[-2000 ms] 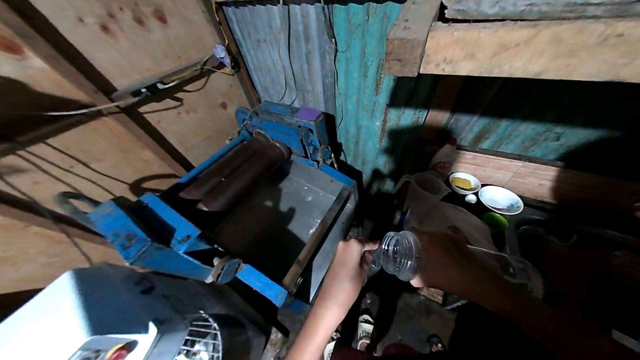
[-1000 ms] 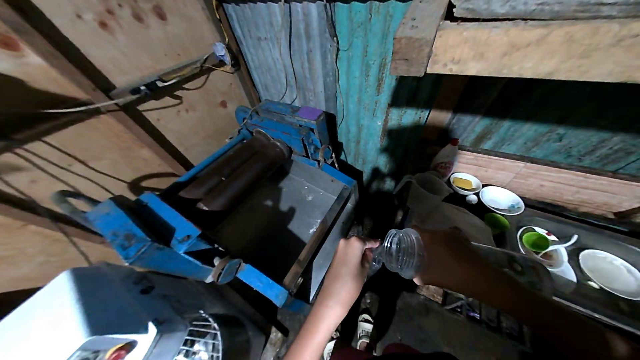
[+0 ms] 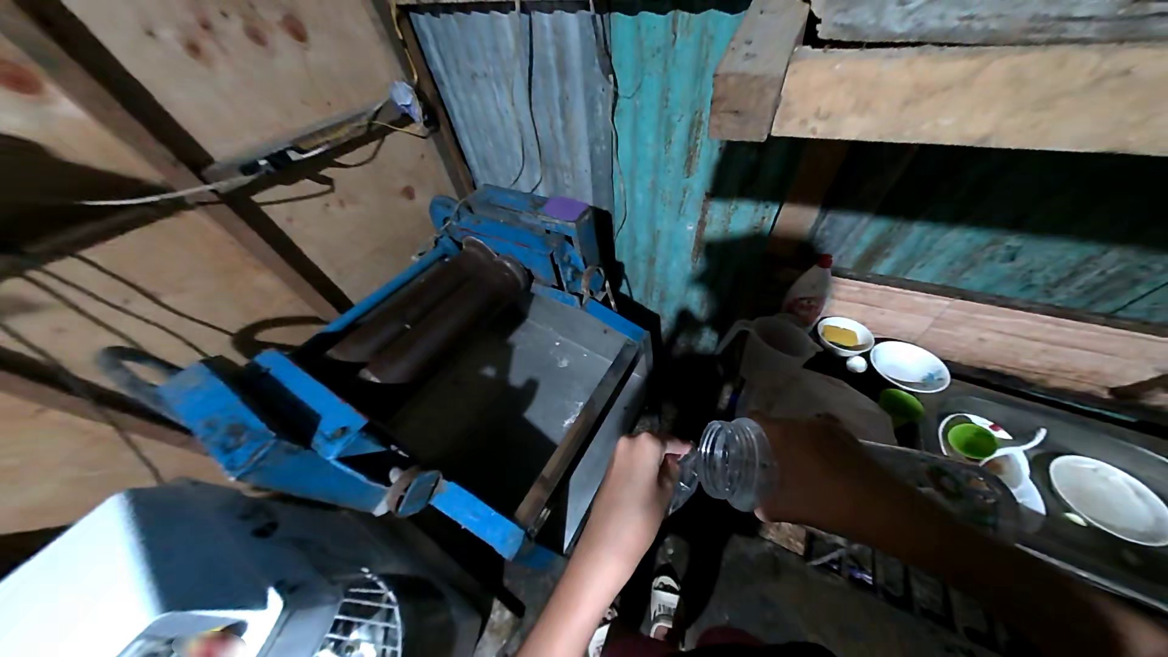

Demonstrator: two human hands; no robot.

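Note:
My left hand (image 3: 646, 470) is closed on a small clear container, mostly hidden by its fingers, right against the mouth of a clear plastic jar. The clear plastic jar (image 3: 733, 464), with a ribbed neck, lies on its side in my right hand (image 3: 803, 465), its open mouth facing left. Both hands are low in the middle of the view, just right of a blue roller machine (image 3: 474, 527) with dark metal rollers (image 3: 447, 315) and a grey metal tray (image 3: 538, 365). What the small container holds cannot be told.
A metal sink counter (image 3: 1077, 424) at right bears a white plate (image 3: 1113, 497), a green cup (image 3: 972, 441), a white bowl (image 3: 911, 367) and a clear pitcher (image 3: 780, 342). A white machine with a wire guard (image 3: 365, 611) stands lower left. A wooden beam (image 3: 976, 96) crosses the upper right.
The right forearm has lowered, uncovering the plate and green cup on the counter at right. Both hands keep their hold, the two clear containers still together.

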